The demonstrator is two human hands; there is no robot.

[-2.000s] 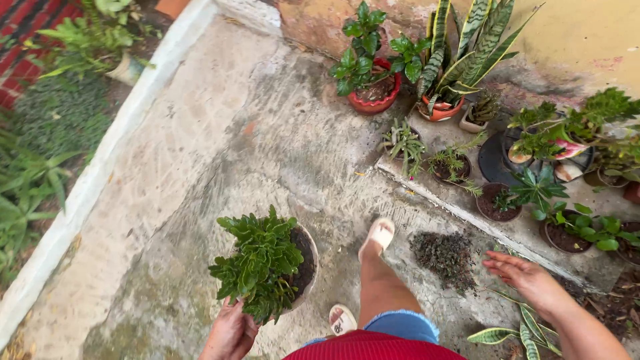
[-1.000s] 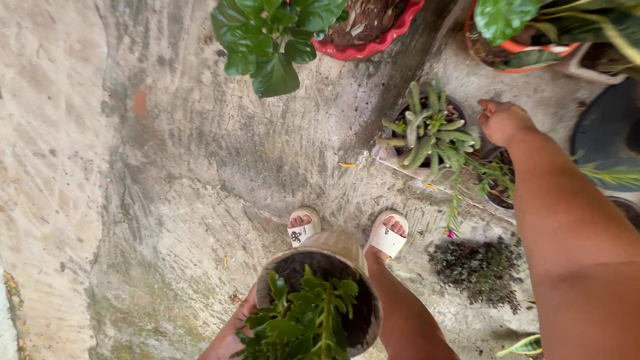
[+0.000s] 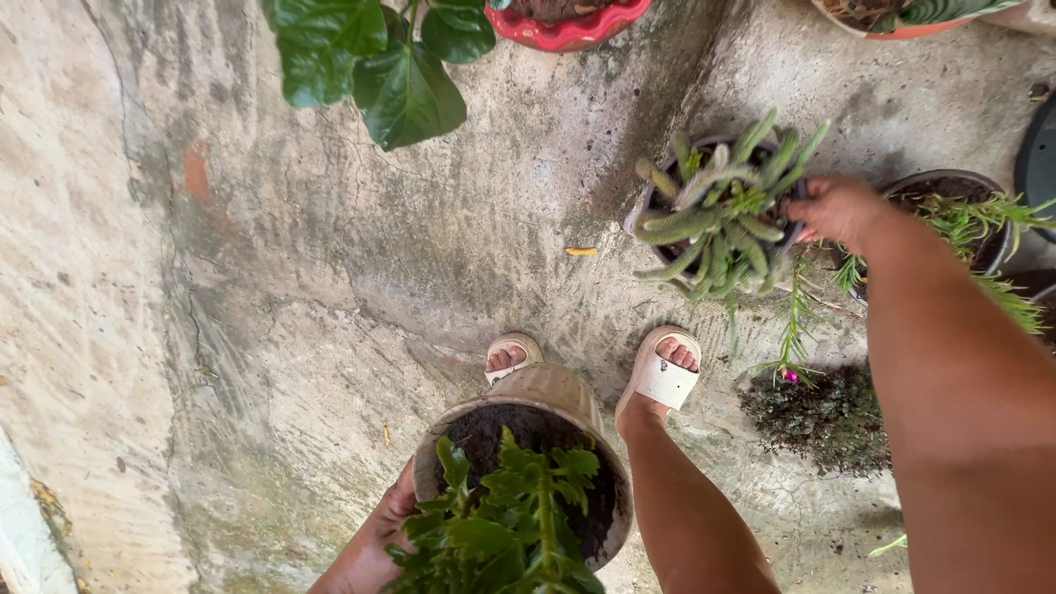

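Note:
My left hand [image 3: 375, 528] holds a whitish plastic pot [image 3: 569, 396] by its left side; the pot carries dark soil and a leafy green plant [image 3: 503, 520], tilted towards me. At the right, my right hand [image 3: 837, 213] grips the rim of a small dark pot [image 3: 652, 206] of trailing cactus [image 3: 722, 223], thumb and fingers at the pot's right edge. The cactus stems hang over the rim and hide most of that pot.
Potted purslane with thin leaves [image 3: 973, 219] stands right of the cactus. A dark small-leaved plant [image 3: 825, 417] lies below it. A scalloped red pot [image 3: 569, 29] and broad glossy leaves [image 3: 412, 91] are at the top. My feet in white slides [image 3: 667, 371] stand on rough concrete.
My right hand has reached out to the cactus pot and closed on its rim. The leafy plant's pot, upright at the left two seconds before, has come in front of my feet and tilted.

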